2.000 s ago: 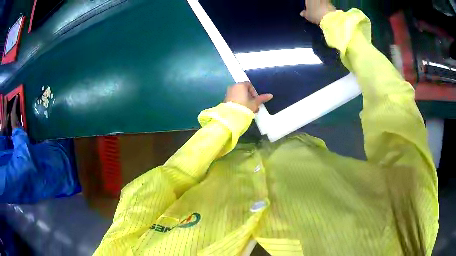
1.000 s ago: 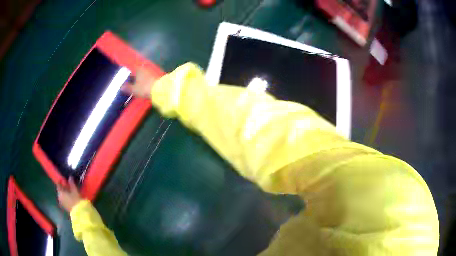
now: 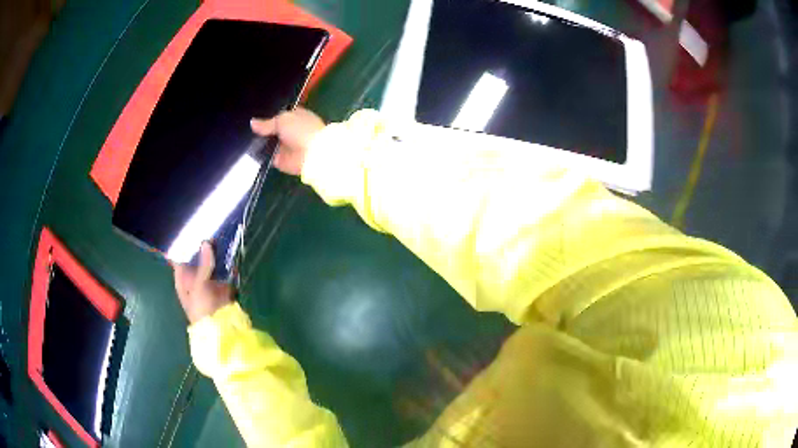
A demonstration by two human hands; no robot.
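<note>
A glossy black display panel [image 3: 210, 114] is tilted off its red foam pad [image 3: 131, 144] at the upper left. My left hand [image 3: 201, 284] grips its lower near corner, thumb on the face. My right hand [image 3: 289, 140] grips its near long edge, thumb on top, fingers underneath. A strip of light reflects on the panel between my hands. A second black panel [image 3: 542, 87] lies on a white-bordered sheet or tray [image 3: 640, 114] at the upper right, partly covered by my right sleeve.
Another black panel [image 3: 77, 350] lies on a red pad [image 3: 37, 337] at the lower left. The green belt [image 3: 350, 306] runs under everything. Grey floor with a yellow line [image 3: 697, 166] is at the right. A blurred red object [image 3: 696, 70] is at the upper right.
The black panel has been lifted from its red pad and shifted toward me, uncovering the pad's far side. Both hands now grip it along the near side. Earlier, both hands were at the white-bordered panel.
</note>
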